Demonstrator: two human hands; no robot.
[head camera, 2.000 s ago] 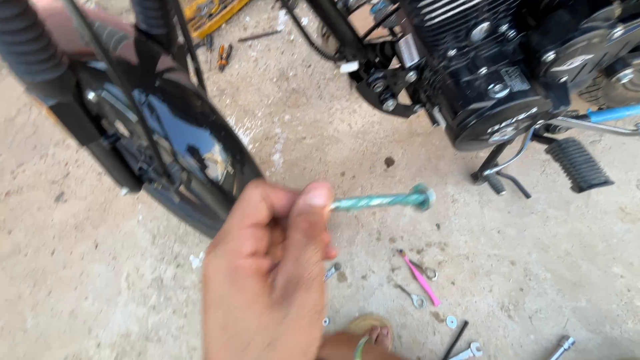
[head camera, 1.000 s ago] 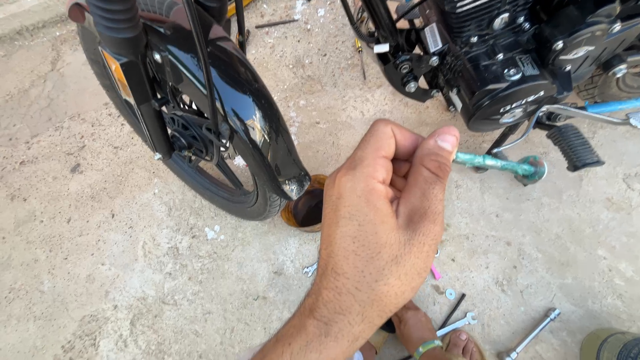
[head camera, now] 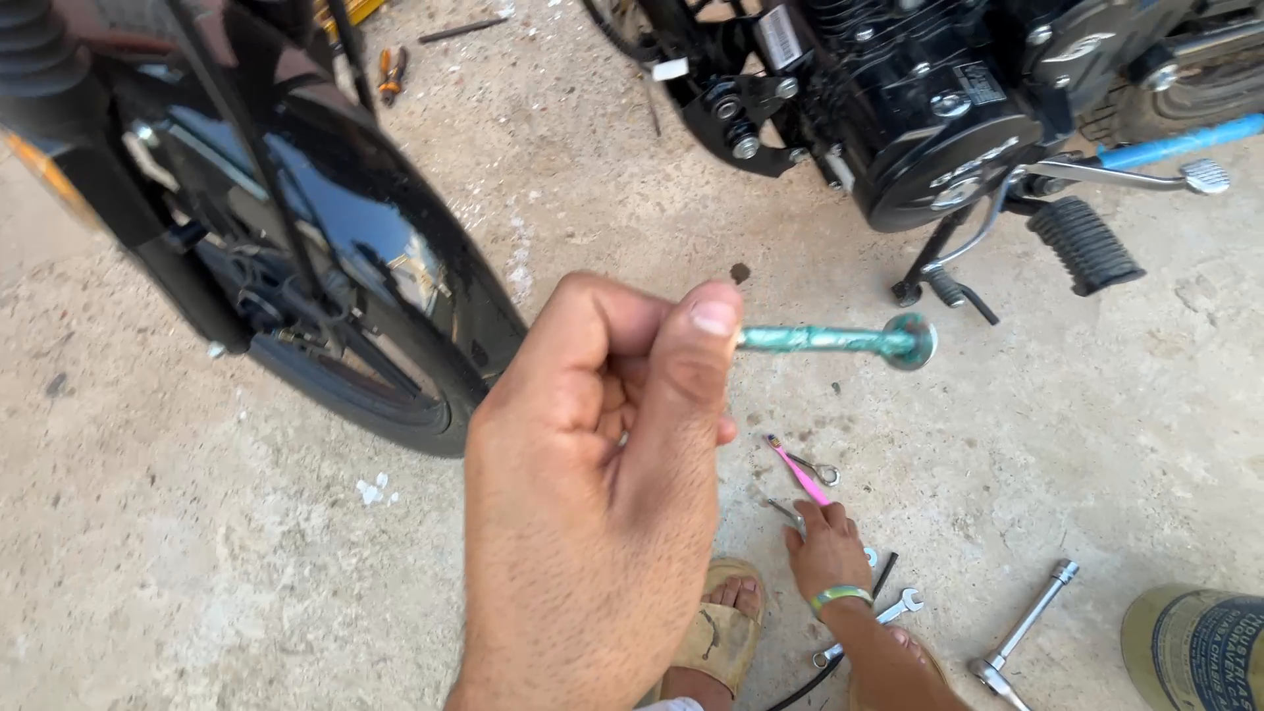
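My left hand (head camera: 612,444) is raised in the middle of the view. Its thumb and forefinger pinch one end of a metal bolt (head camera: 820,339) smeared with green, its round head pointing right. Farther down, near the ground, my right hand (head camera: 829,553), with a green and yellow band at its wrist, reaches to the lower end of a pink toothbrush (head camera: 805,476). Whether its fingers grip anything is not clear. A ring-ended metal tool (head camera: 826,474) lies against the toothbrush, and a combination wrench (head camera: 894,607) is beside the right wrist.
A motorcycle's front wheel (head camera: 430,420) is at left, its engine (head camera: 948,148) and footpeg (head camera: 1086,245) at upper right. A socket wrench (head camera: 1032,612) and a labelled container (head camera: 1200,642) stand or lie lower right. Orange-handled pliers (head camera: 393,77) lie near the top. Sandalled feet (head camera: 731,622) are below.
My right hand has moved from beside the feet out to the pink toothbrush. The bolt remains in my left hand. The view has shifted.
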